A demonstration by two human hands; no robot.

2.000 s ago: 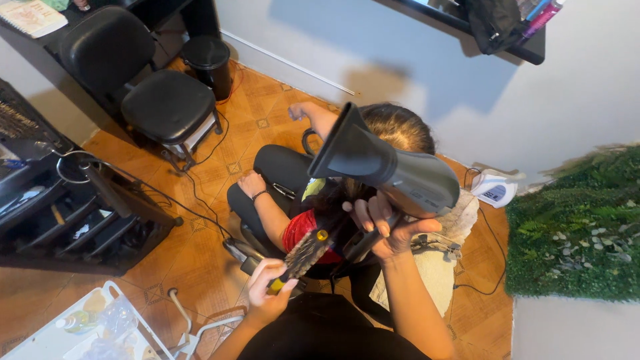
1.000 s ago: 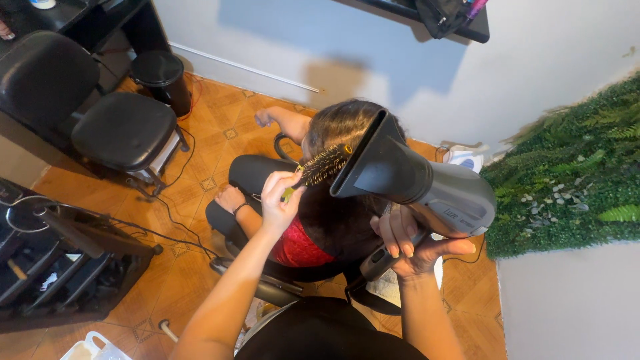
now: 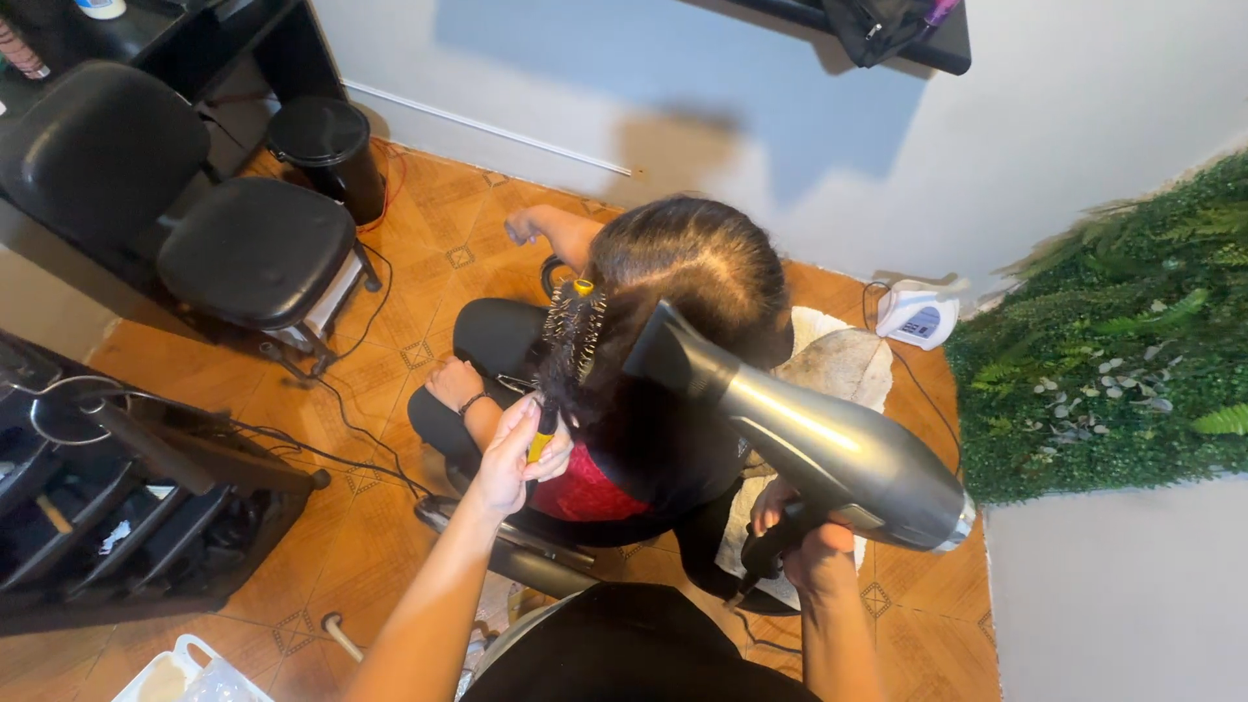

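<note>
My left hand [image 3: 525, 450] grips the yellow and black handle of a round hairbrush [image 3: 575, 331]. Dark hair of a seated person [image 3: 692, 258] lies against and around the bristles. My right hand [image 3: 804, 546] is closed on the black handle of a grey hair dryer [image 3: 848, 453], and its flat black nozzle points up and left at the hair beside the brush. The person wears a red and black top [image 3: 590, 485] and sits in a chair in front of me, head bent down, one hand on a knee. The handle hides part of my right fingers.
A black chair [image 3: 258, 249] and a lidded bin [image 3: 322, 146] stand at the upper left. On the left is a black trolley [image 3: 146, 546], with cables across the tiled floor. A white device [image 3: 916, 317] and a green plant panel [image 3: 1121, 361] are on the right, a black shelf [image 3: 941, 49] above.
Two seconds ago the brush was held apart from the hair, near my body; now it is in the hair at the head's left side. The dryer's nozzle has come down toward the hair.
</note>
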